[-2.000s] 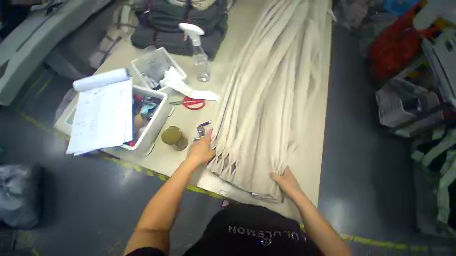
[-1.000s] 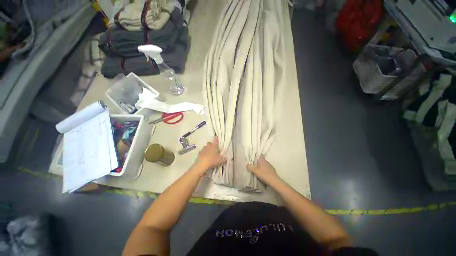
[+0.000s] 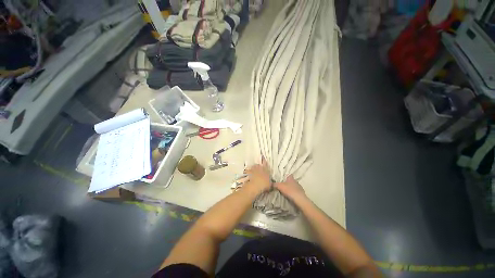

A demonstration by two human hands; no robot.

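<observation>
A long beige fabric stack [image 3: 296, 81] runs down the table in many soft folds with thin dark edges. Its near end is squeezed into a narrow neck, and the panel ends [image 3: 275, 210] bunch out below it. My left hand [image 3: 257, 178] grips the neck from the left, and my right hand [image 3: 290, 188] grips it from the right. The hands almost touch. The fingers under and behind the fabric are hidden. A small pale item [image 3: 239, 182] shows beside my left hand; I cannot tell what it is.
Left on the table [image 3: 325, 179] are a pen [image 3: 228, 146], metal clips [image 3: 218, 162], an olive-brown canister [image 3: 191, 168], red-handled scissors [image 3: 208, 133], a white strip [image 3: 211, 122], a small bin [image 3: 172, 103], a spray bottle [image 3: 210, 92], a tool bin [image 3: 172, 157] under paper sheets [image 3: 122, 152], and tied bundles [image 3: 192, 57].
My hands have moved together and squeezed the near end of the fabric from a wide spread into a narrow bunch. The camera view has shifted.
</observation>
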